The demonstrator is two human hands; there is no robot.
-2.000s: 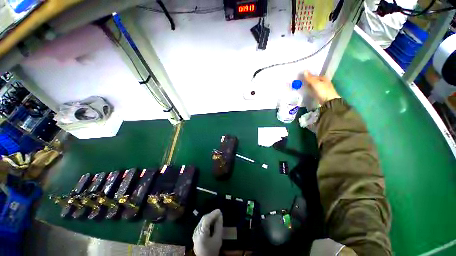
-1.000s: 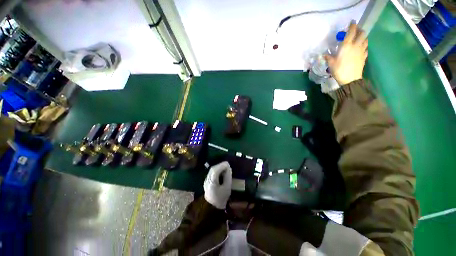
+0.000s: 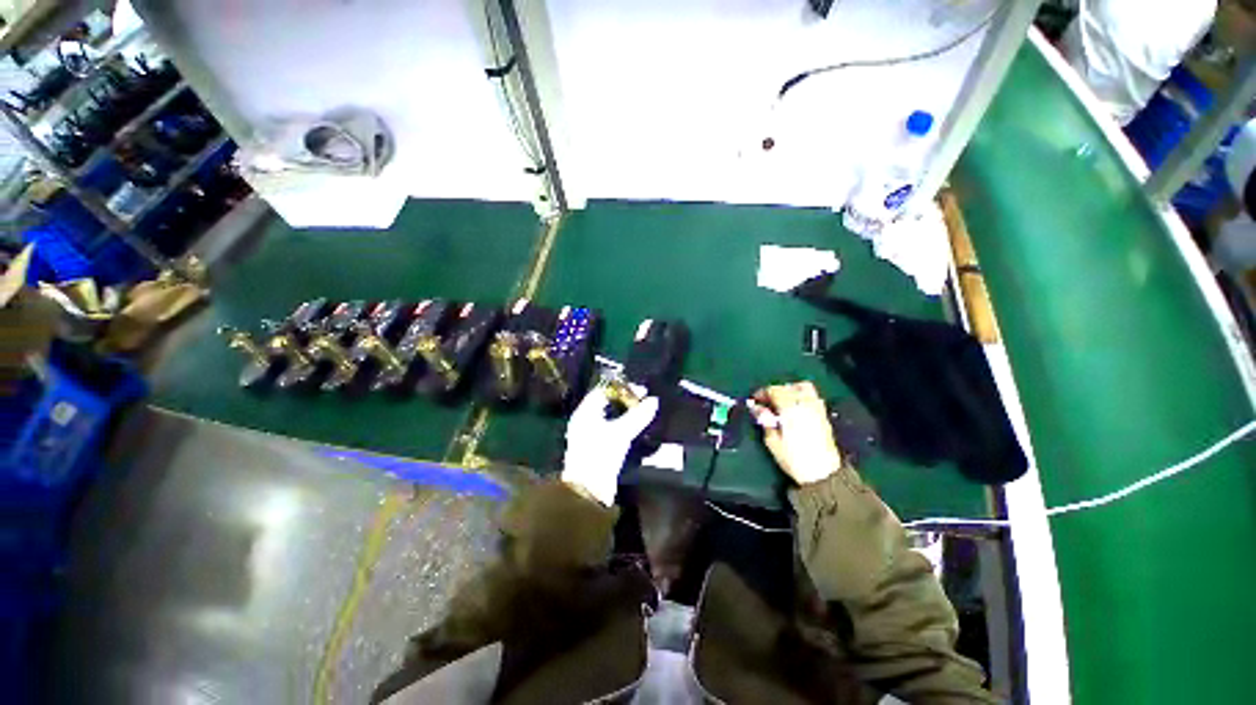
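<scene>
My left hand [image 3: 606,438], in a white glove, is closed around the brass end of a black lock panel [image 3: 660,350], low on the mat. My bare right hand [image 3: 802,430] is to its right, thumb and fingertips close together near small white pieces; whether it holds one is unclear. Between the hands lies a dark flat slab with a white label [image 3: 664,456]. A small green circuit board [image 3: 719,415] lies at its right end. The rightmost panel of the row at left shows a lit keypad [image 3: 573,331] with blue-white dots.
Several black panels with brass parts [image 3: 386,351] stand in a row at left. A folded white cloth [image 3: 796,266], a water bottle [image 3: 895,186] and a crumpled white wad [image 3: 920,255] are at the back. A black cloth [image 3: 937,393] lies at right. A white cable [image 3: 964,522] crosses the front edge.
My right hand has left the bottle area and come down to the work spot. My left hand has taken hold of the single panel, which is now closer to me. The view has shifted.
</scene>
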